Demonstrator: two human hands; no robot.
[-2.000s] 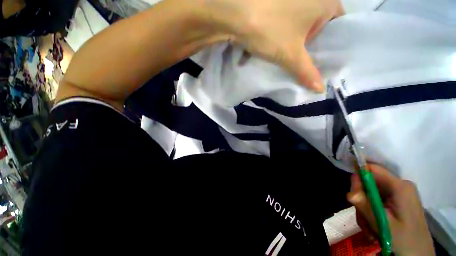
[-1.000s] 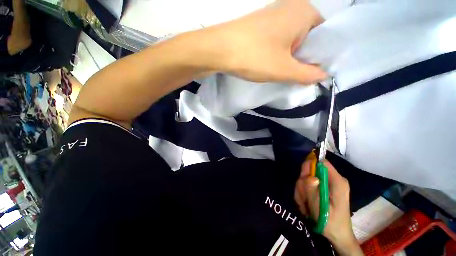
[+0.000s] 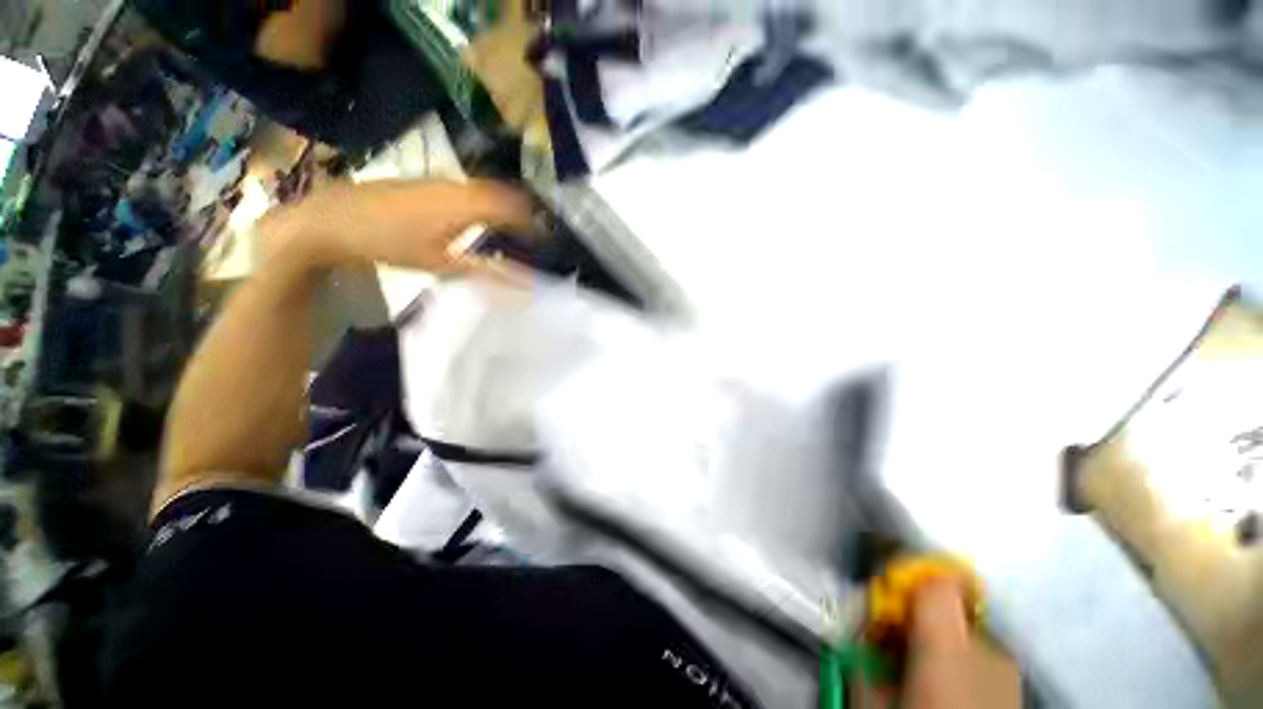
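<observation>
The white garment panel (image 3: 665, 429) lies across the table edge towards my lap, with a blurred dark band on it. My left hand (image 3: 464, 229) is at the table edge at upper left, closed on the panel's far edge, with white and dark cloth at the fingers; blur hides the exact grip. My right hand (image 3: 949, 665) is cut off by the bottom edge and holds the scissors (image 3: 921, 585) by their orange-yellow and green loops. The blades are too blurred to make out. No slit shows clearly.
White table (image 3: 970, 263) beyond the panel. Sewing machine (image 3: 1198, 485) at the right edge. Crumpled white-navy pieces (image 3: 748, 97) lie at the table's far left. Another person's dark clothing (image 3: 346, 83) shows at top left. Fabric scraps (image 3: 180, 180) cover the floor.
My left hand has moved left and away from the slit. The scissors have left the cloth and dropped lower. The view has swung right, bringing in the sewing machine; the red basket is out of view.
</observation>
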